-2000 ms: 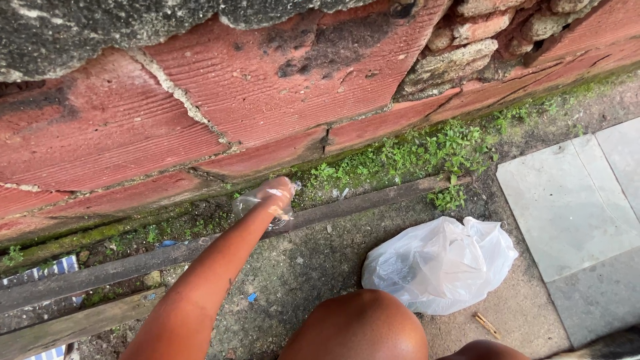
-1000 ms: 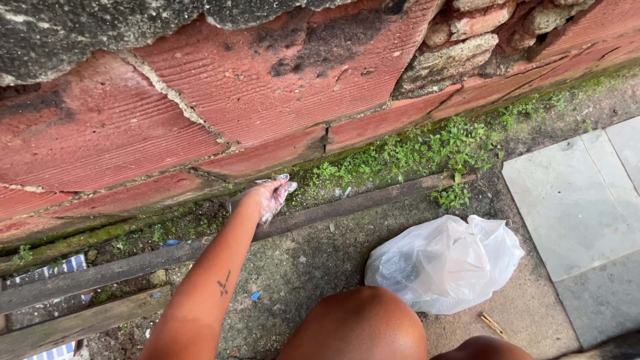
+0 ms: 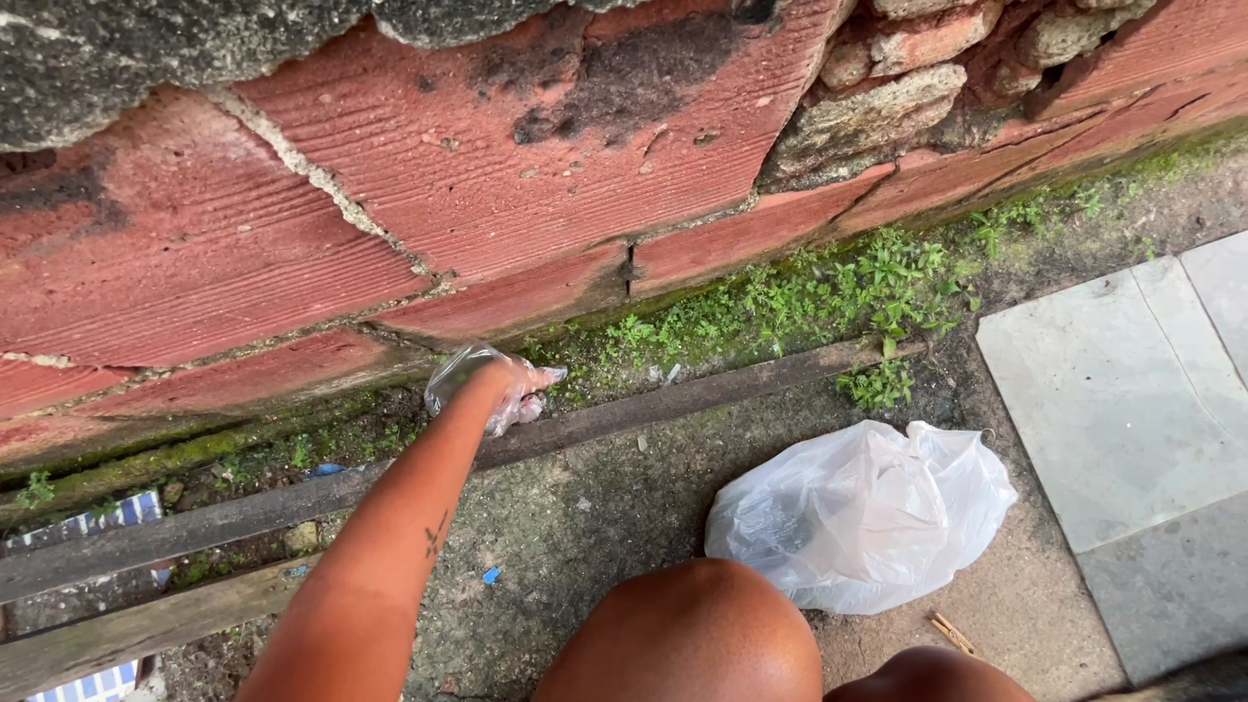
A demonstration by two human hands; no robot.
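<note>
My left hand [image 3: 512,390], in a loose clear plastic glove, reaches to the foot of the red block wall [image 3: 546,185]. Its fingertips are at the left end of a strip of small green weeds [image 3: 780,312], just above a dark wooden strip [image 3: 663,400]. The fingers point right, and whether they pinch anything cannot be made out. A white translucent plastic bag [image 3: 858,517] lies on the concrete to the right of my knee. My right hand is out of view.
Grey floor tiles [image 3: 1102,409] lie at the right. A clothespin-like wooden piece [image 3: 952,634] is below the bag. Another wooden strip [image 3: 146,614] and blue-and-white tile pieces [image 3: 97,682] are at lower left. A blue scrap [image 3: 490,575] lies on the concrete.
A second ago my gloved hand was raised a little, with its fingers curled; now the fingers extend right at the edge of the weeds. The bag has stayed in place.
</note>
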